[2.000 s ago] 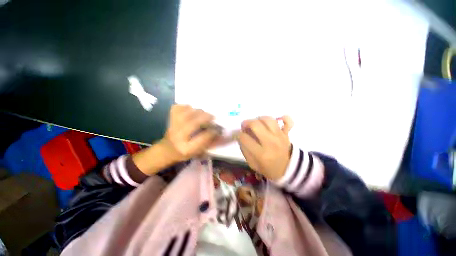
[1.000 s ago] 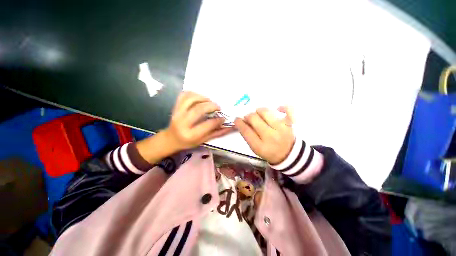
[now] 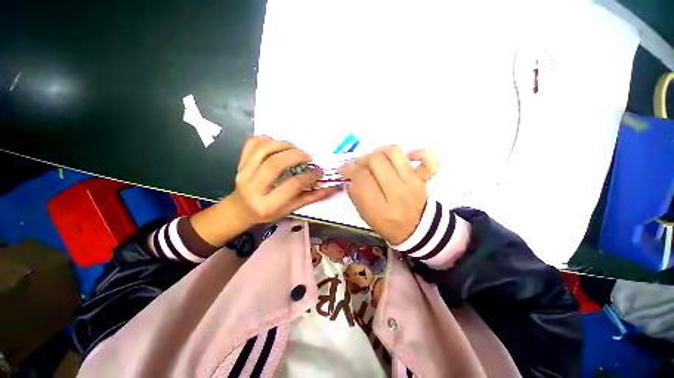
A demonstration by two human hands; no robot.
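Note:
My left hand (image 3: 272,181) and my right hand (image 3: 390,190) hold a white plastic piece at the near edge of the white work sheet (image 3: 414,66). Thin dark and red lead wires (image 3: 332,176) run between my fingertips. A small dark part, possibly a circuit board, shows under my left fingers. A bright blue cell (image 3: 346,143) shows just beyond the fingers; whether it is attached to the white piece cannot be told. My fingers hide most of the piece.
A bow-tie-shaped white scrap (image 3: 200,120) lies on the dark bench (image 3: 133,81) at left. A thin grey arc and a small red part (image 3: 536,80) show on the sheet. A blue tape dispenser (image 3: 637,193) stands at right. A red stool (image 3: 90,221) is below left.
The view has shifted a little. Both hands stay close together on the piece. The blue cell and the wires between the fingers now show more clearly.

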